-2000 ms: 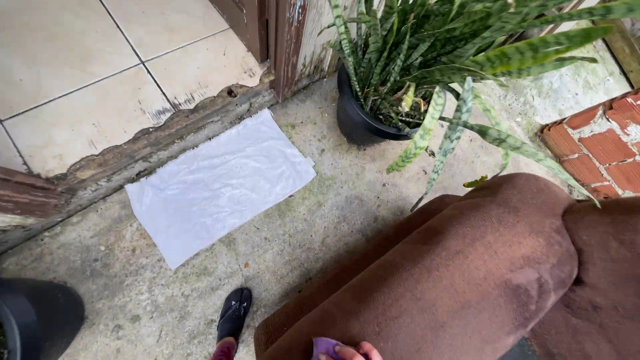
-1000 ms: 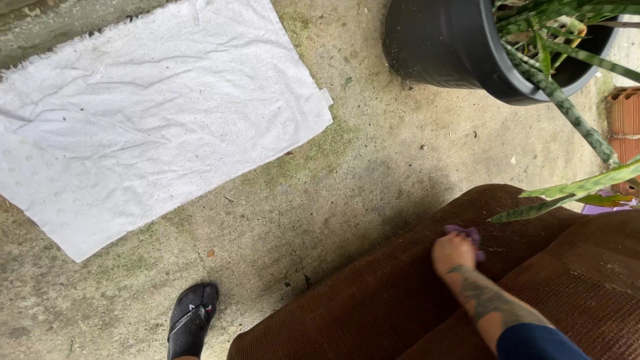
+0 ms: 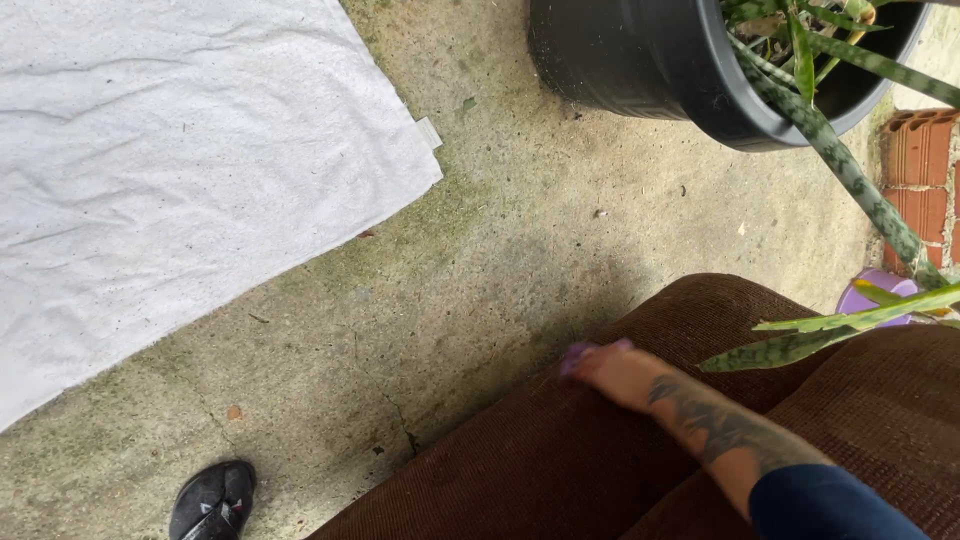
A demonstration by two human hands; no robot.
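My right hand (image 3: pixel 619 375) reaches in from the lower right, its tattooed forearm coming out of a dark blue sleeve. Its fingers are closed on a small purple object (image 3: pixel 577 361), too blurred to identify. Hand and object are at the front edge of a brown ribbed-fabric sofa or armchair (image 3: pixel 525 450). My left hand is out of the picture.
A white cloth (image 3: pixel 187 165) lies on the concrete floor (image 3: pixel 480 277). A black pot (image 3: pixel 622 60) holds a snake plant (image 3: pixel 825 135), whose leaves hang over the seat. Hollow bricks (image 3: pixel 919 154) and a purple container (image 3: pixel 874 296) are at right. A black shoe (image 3: pixel 214 499) shows below.
From farther in on the brown fabric, my right hand has moved to its front edge, still with the purple object. The view has shifted closer to the floor since the earliest frame.
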